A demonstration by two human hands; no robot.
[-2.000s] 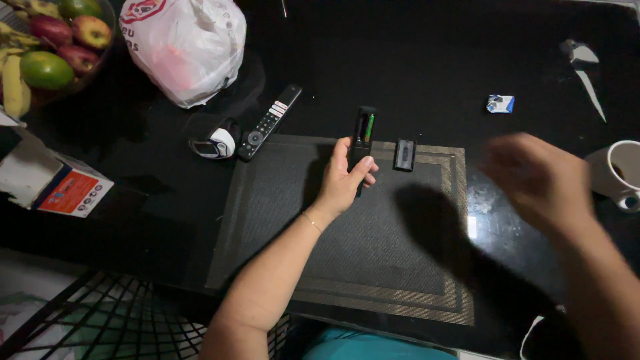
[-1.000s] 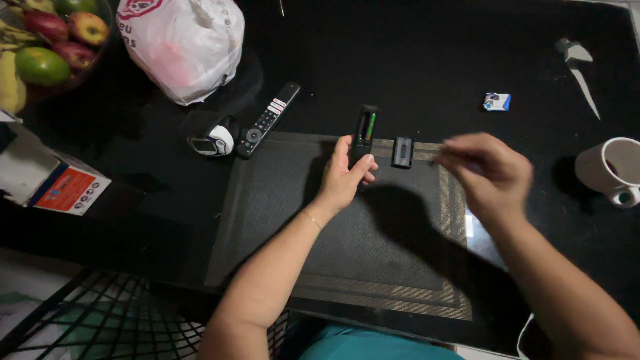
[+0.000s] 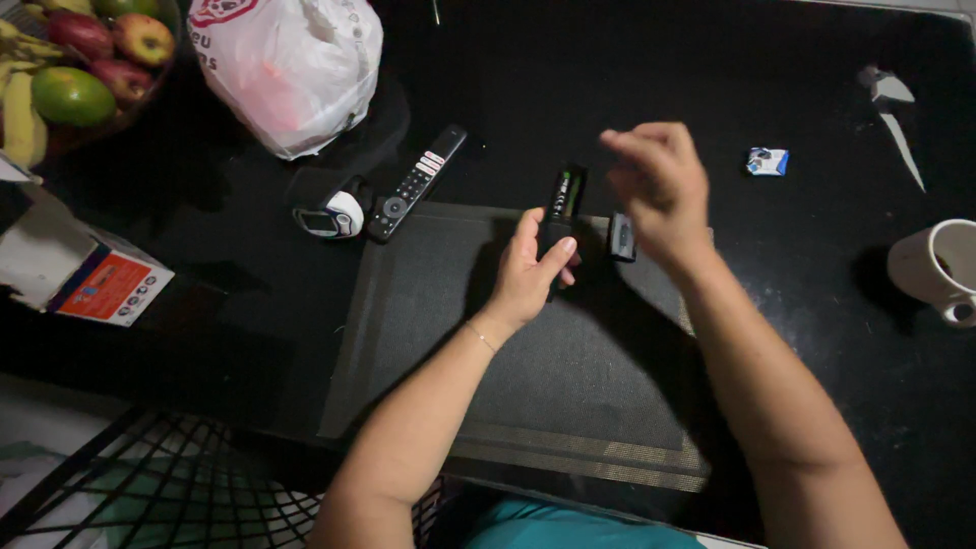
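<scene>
My left hand (image 3: 534, 267) grips a black remote control (image 3: 563, 202) whose battery compartment is uncovered; green and dark batteries lie in it. Beside it, on the dark woven placemat (image 3: 564, 366), a small black battery cover (image 3: 622, 237) rests. Raised just right of the remote is my right hand (image 3: 659, 179), its fingers bent and blurred; whether it pinches something small cannot be told. Another black remote control (image 3: 418, 183) with white buttons lies at the placemat's upper left corner, touching or close to a white-and-black device with a small display (image 3: 332, 217).
A white plastic bag (image 3: 293, 72) and a bowl of fruit (image 3: 164, 84) stand at the upper left, an opened carton (image 3: 107, 278) at the left. On the right are a white mug (image 3: 926, 259), a small blue-and-white packet (image 3: 767, 162) and a knife-like white object (image 3: 900, 137).
My right hand has moved left, from beside the mug to near the remote's open compartment. My left hand still holds the remote in about the same place.
</scene>
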